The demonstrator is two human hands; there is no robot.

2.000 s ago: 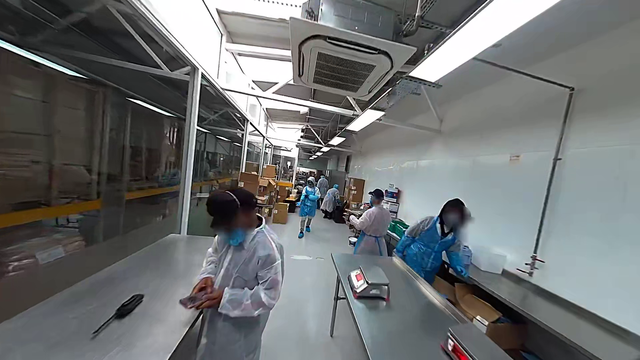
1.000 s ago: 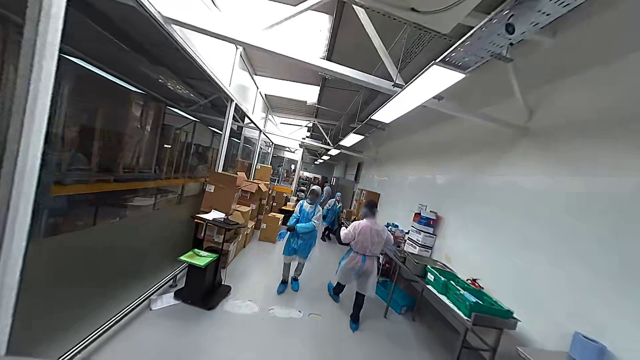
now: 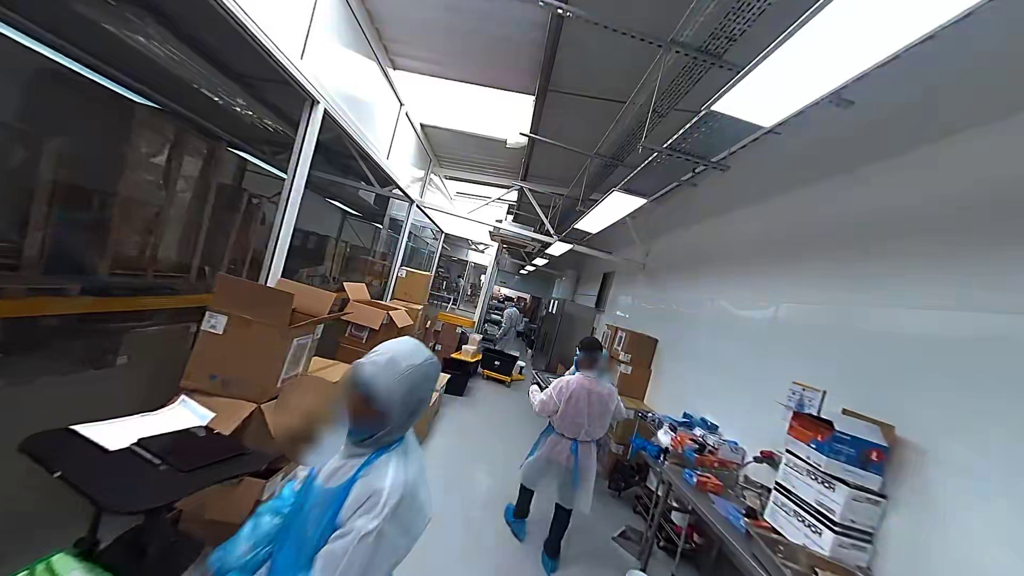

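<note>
Neither my left hand nor my right hand shows in the head view, so what they hold cannot be seen. Close by at the lower left, a person (image 3: pixel 352 488) wears a white hooded coverall and a blue plastic apron. Farther along the aisle a person in a pale gown (image 3: pixel 576 416) and blue shoe covers is seen from behind. A black stand (image 3: pixel 80 472) at the left bears papers (image 3: pixel 144 422) and a dark flat item.
Open cardboard boxes (image 3: pixel 240 344) are piled along the glazed partition. At the right, a metal table (image 3: pixel 712 512) carries gloves and packets beside stacked glove boxes (image 3: pixel 832 480). A black crate on a yellow dolly (image 3: pixel 500 364) stands farther down the aisle.
The view has moved forward along the aisle, past the green trays. The person in the blue apron, seen ahead one second ago, is now close at the left.
</note>
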